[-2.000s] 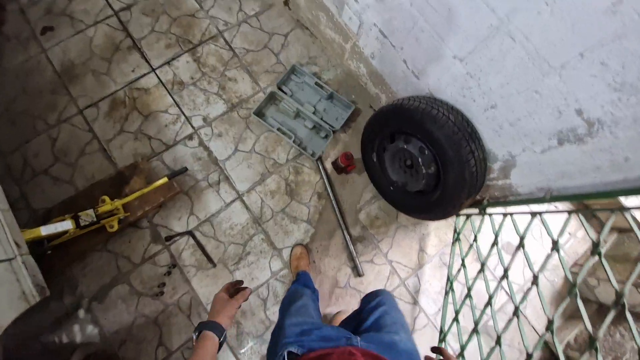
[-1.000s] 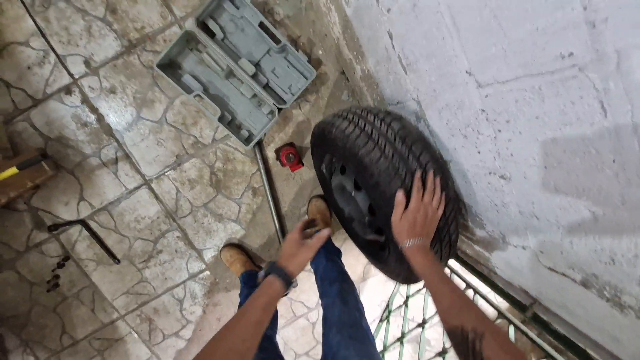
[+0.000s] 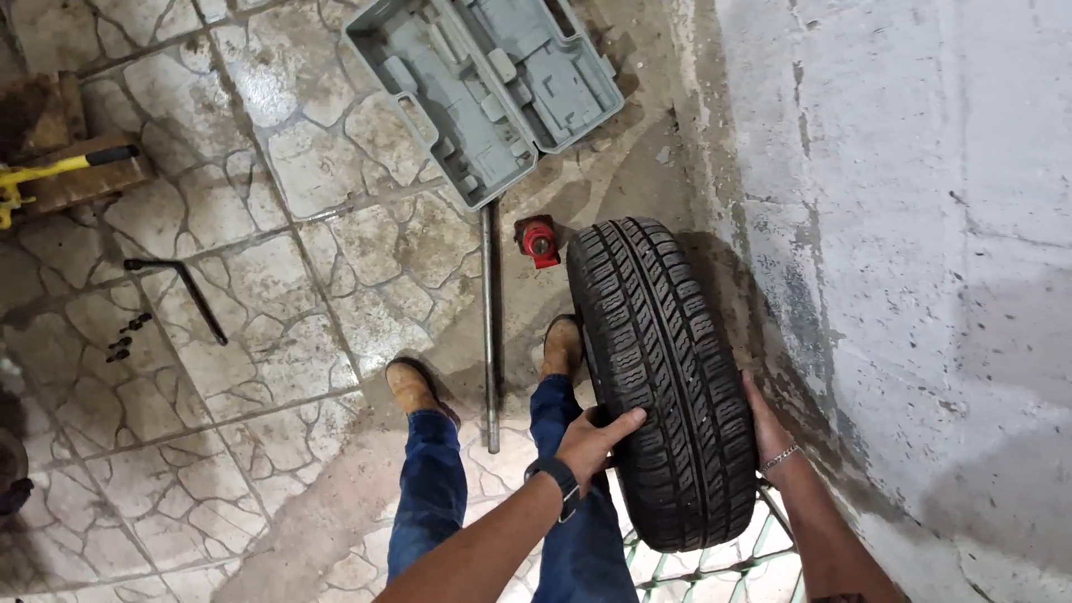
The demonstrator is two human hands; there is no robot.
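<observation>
A car wheel with a black tire [image 3: 666, 377] stands upright on its tread near the wall, seen from above. My left hand [image 3: 595, 440], with a watch on the wrist, grips its left side, the thumb on the tread and the other fingers hidden at the rim side. Against the right sidewall lies my right hand [image 3: 766, 423], a bracelet on its wrist. Just left of the wheel is a red bottle jack [image 3: 538, 240]. A long metal bar [image 3: 491, 335] lies on the floor between my boots, its far end by an open grey plastic case [image 3: 502, 75].
An L-shaped lug wrench [image 3: 188, 289] and several lug nuts [image 3: 126, 339] lie on the tiles at left. A yellow floor jack [image 3: 50, 172] rests by wooden blocks [image 3: 92, 184]. The rough white wall [image 3: 904, 251] borders the right. A green metal lattice [image 3: 720, 574] is beneath the wheel's near end.
The wheel, which leaned with its rim showing, is now upright with its tread facing up to me. My right hand has gone from the tread to the far side, and my left hand has taken hold.
</observation>
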